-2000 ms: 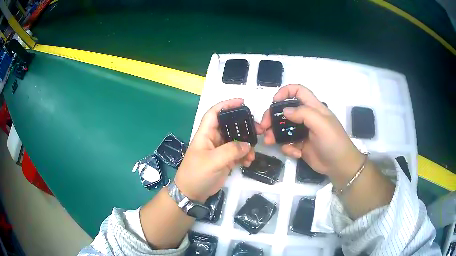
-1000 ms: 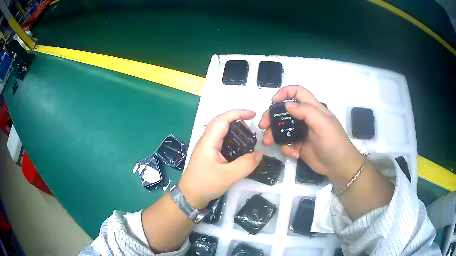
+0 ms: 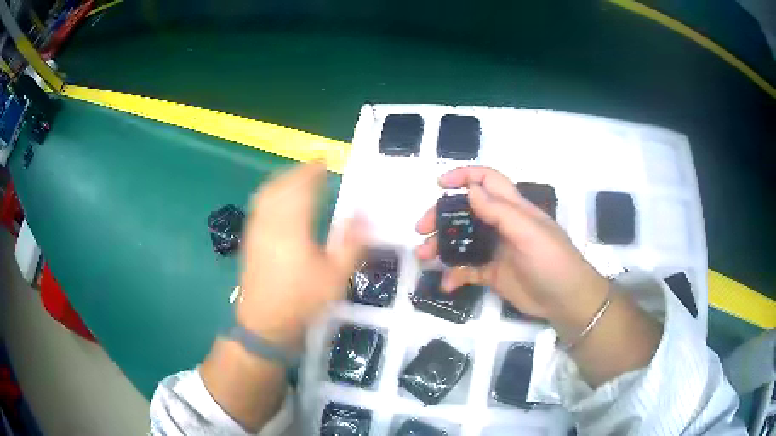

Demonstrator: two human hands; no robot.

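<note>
My right hand holds a black watch head above the foam tray. Its screen shows rows of small white marks and a red one. My left hand is blurred, over the tray's left edge and the green mat. Its fingers and thumb are apart and no unit shows in it. The white foam tray has black units in square pockets. Film-wrapped ones lie in the nearer rows. A film-wrapped unit lies on the mat left of my left hand.
A small white sliver lies on the green mat. Yellow tape runs behind it. Two unwrapped units sit at the tray's back left. White material lies by my right sleeve. A grey object stands at the right edge.
My left hand has moved left and no longer shows a watch head. A unit now shows farther left on the mat. My right hand has shifted slightly left and down with its unit.
</note>
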